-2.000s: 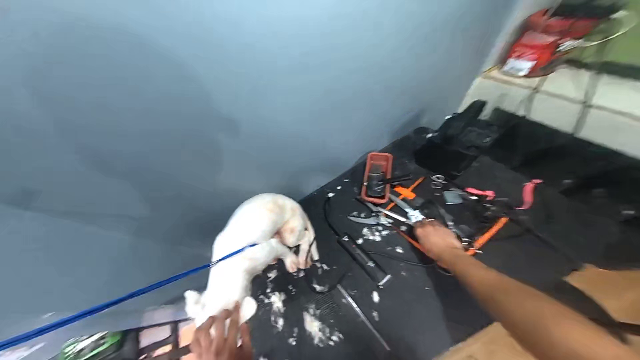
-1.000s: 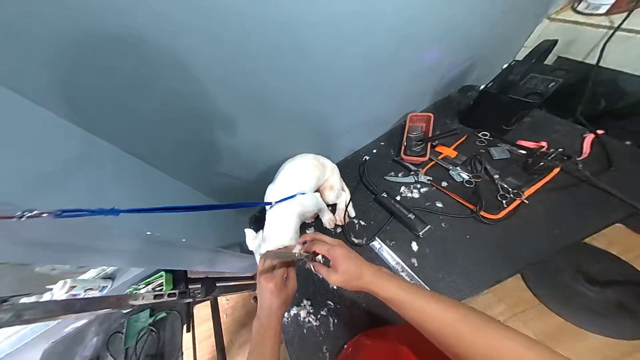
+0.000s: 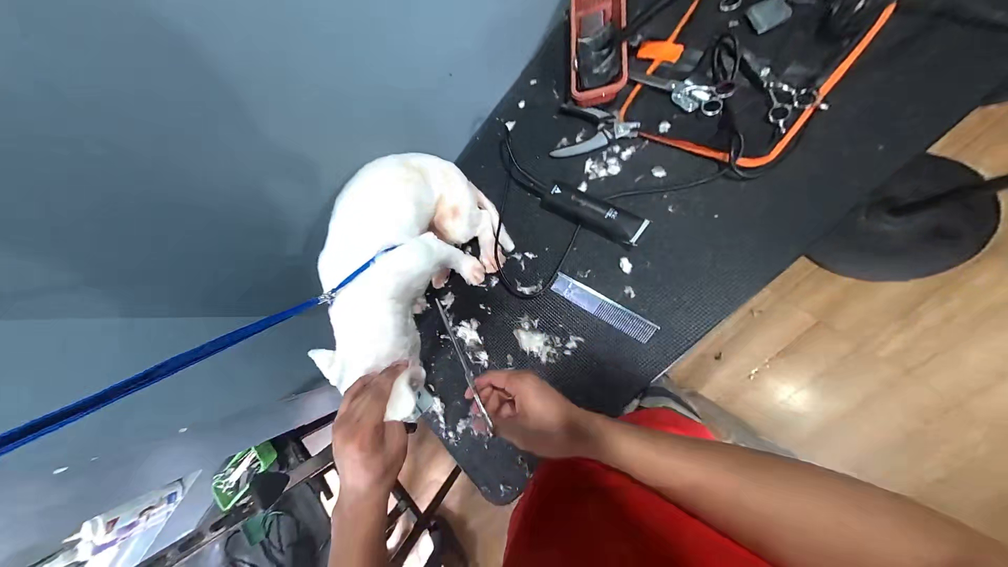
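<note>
A short-haired white dog (image 3: 378, 315) lies curled against the wall on a black grooming table (image 3: 756, 228), tethered by a blue leash (image 3: 173, 365). My left hand (image 3: 368, 433) rests on its head with nothing visible in its grip. Just right of the head, my right hand (image 3: 528, 409) holds a pair of scissors (image 3: 461, 350), whose long blades point away from me toward the dog's front paws. A metal comb (image 3: 605, 307) lies to the right of the scissors. Beyond the comb is a black corded hair clipper (image 3: 594, 213). Tufts of white fur (image 3: 537, 342) are scattered around them.
Farther back are nail clippers (image 3: 597, 132), several shears (image 3: 697, 94) on an orange-edged tool case (image 3: 835, 87), and a red tray (image 3: 598, 98) holding a dark item. A round black base (image 3: 913, 216) stands on the wooden floor at right. Metal framework (image 3: 425, 512) is at lower left.
Both my hands were together by the dog's head a second ago; now they are apart. The scissors now show in my right hand, blades pointing away from me. The view has moved closer.
</note>
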